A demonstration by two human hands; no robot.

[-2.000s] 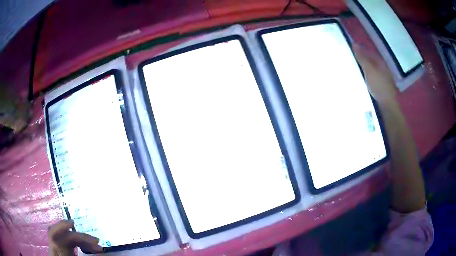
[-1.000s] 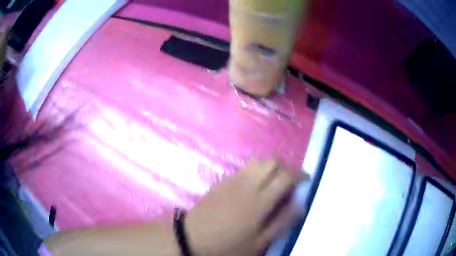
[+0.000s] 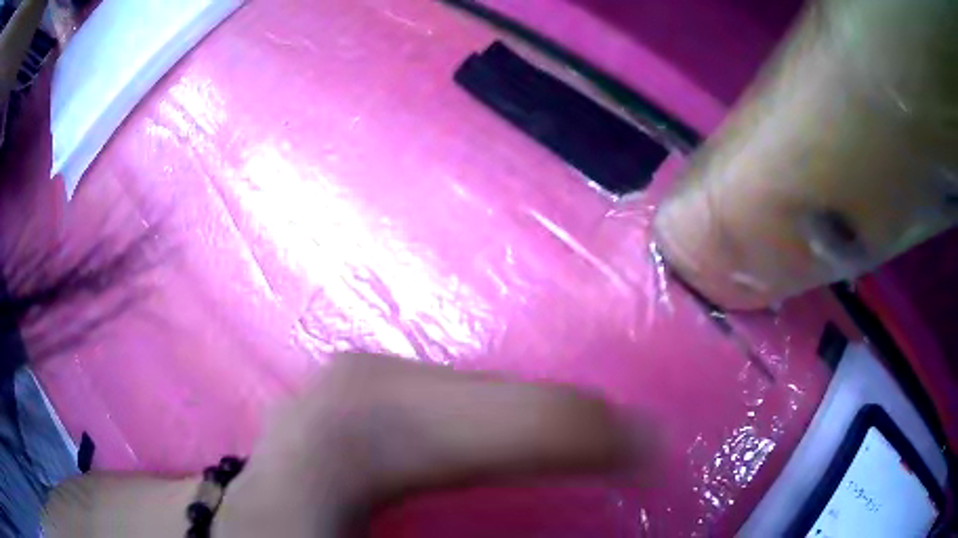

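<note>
My left hand (image 3: 452, 431), with a dark beaded bracelet at the wrist, reaches in from the lower left over the pink sheeting. It is blurred, its fingertips point right, and its lower part is cut off by the frame; no held thing can be made out. A lit tablet (image 3: 877, 499) with a black border and small marks on its white screen lies at the lower right, partly out of frame. A whitish sleeve (image 3: 835, 405) shows around its edge. My left hand is left of the tablet, apart from it. My right hand is out of the picture.
A thick yellowish post (image 3: 777, 189) under clear film stands at the upper right. A short black strip (image 3: 562, 116) lies beside it on the shiny pink bench (image 3: 420, 189). A flat white piece (image 3: 131, 74) lies at the upper left. Dark hair blurs the left edge.
The view has turned left since the tablets filled it. My left hand has come away from the tablet's left edge. My right hand has gone out of view.
</note>
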